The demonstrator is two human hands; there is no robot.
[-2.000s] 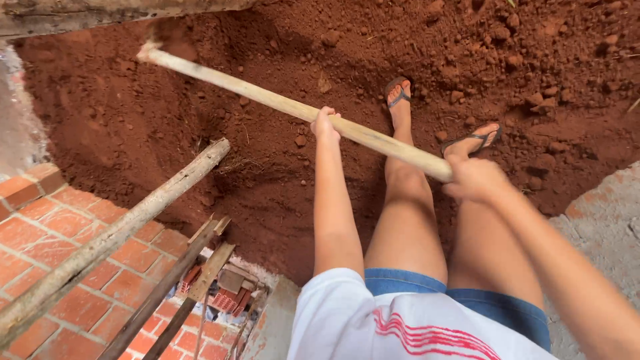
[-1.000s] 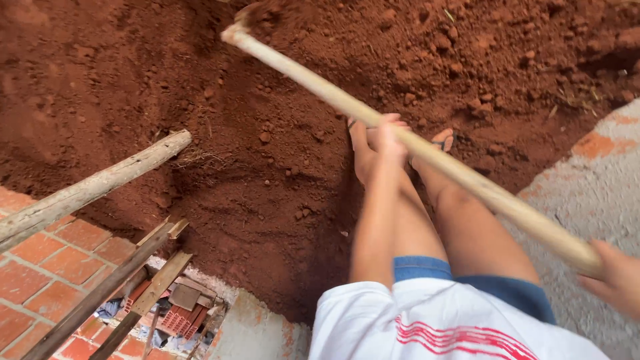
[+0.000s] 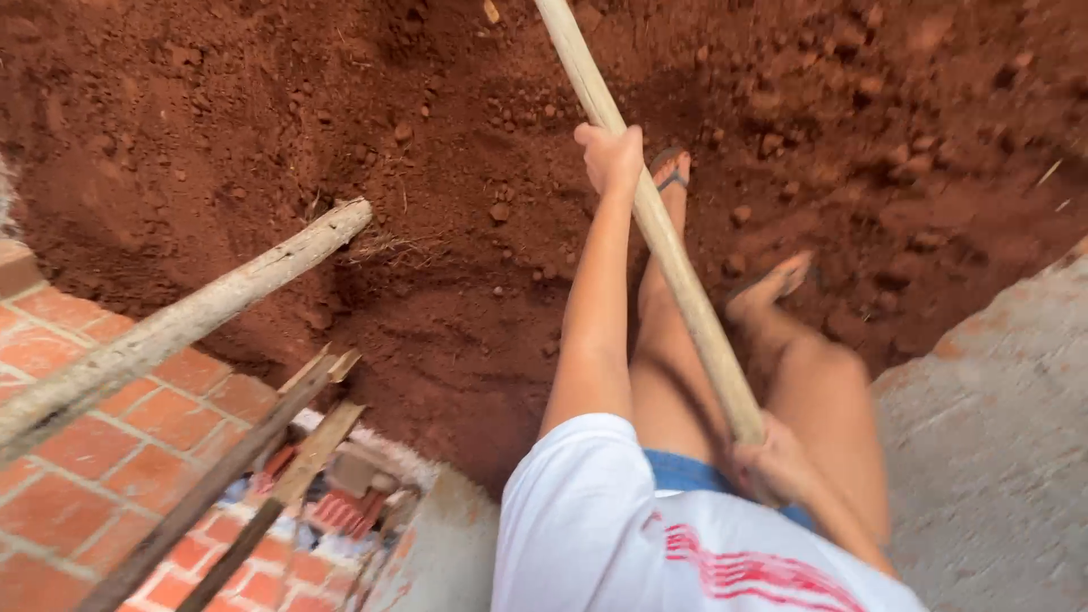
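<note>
A long wooden handle (image 3: pixel 680 263) runs from the top edge of the view down to my lap; its far end is out of view. My left hand (image 3: pixel 614 157) grips it around the middle of the visible length, near one sandalled foot. Lower down, my right hand (image 3: pixel 769 459) is closed around the near end, in front of my blue shorts. Loose red soil (image 3: pixel 459 280) with clods lies beneath the handle and around both feet.
A rough wooden pole (image 3: pixel 212 293) juts in from the left over a brick wall (image 3: pixel 93 442). Narrow boards (image 3: pixel 319 450) lean beside broken bricks (image 3: pixel 344 510) at the lower left. A grey plastered surface (image 3: pixel 994 425) borders the soil on the right.
The handle has swung from a shallow diagonal to a steeper one, and its far end has left the view at the top. My right hand has come in close to my lap.
</note>
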